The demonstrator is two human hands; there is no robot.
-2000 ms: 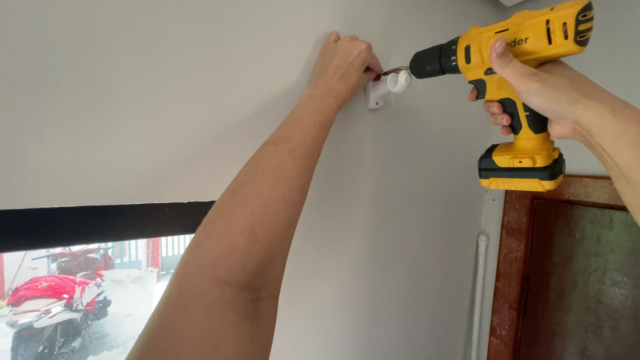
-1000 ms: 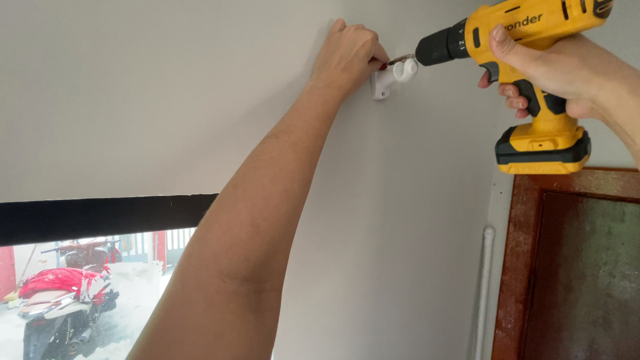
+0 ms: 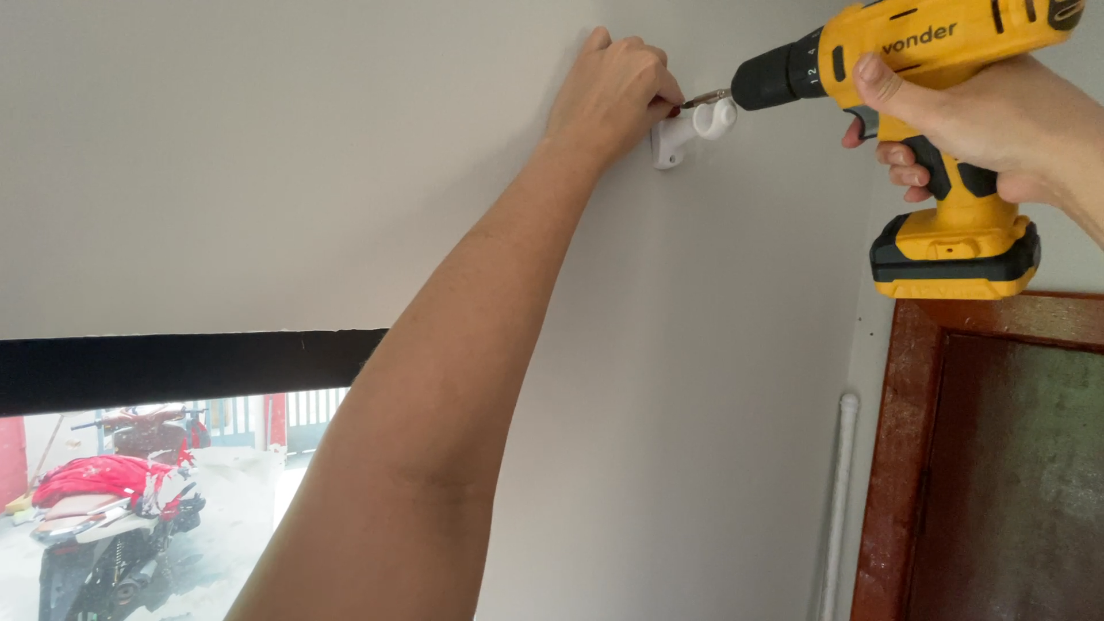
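Note:
In my right hand [image 3: 957,129] is a yellow and black Vonder cordless drill [image 3: 944,43], gripped by its handle with a finger at the trigger. Its driver bit [image 3: 709,97] points left, just above the ring of a white curtain rod bracket [image 3: 681,138] on the wall. My left hand [image 3: 612,90] is raised against the wall beside the bracket, with thumb and fingers pinched at the tip of the bit. Whatever small piece they hold, perhaps a screw, is mostly hidden. A screw hole shows in the lower part of the bracket plate.
Below left, a window with a black top edge [image 3: 172,366] looks out on a parked motorcycle [image 3: 112,517] with a red cloth. At the lower right are a brown wooden door frame [image 3: 906,431] and a white rod or pipe [image 3: 838,509] standing by the wall corner.
The drill has shifted a little up and right in view. My left hand stays pinched beside the bracket, and the bit remains close to its fingers.

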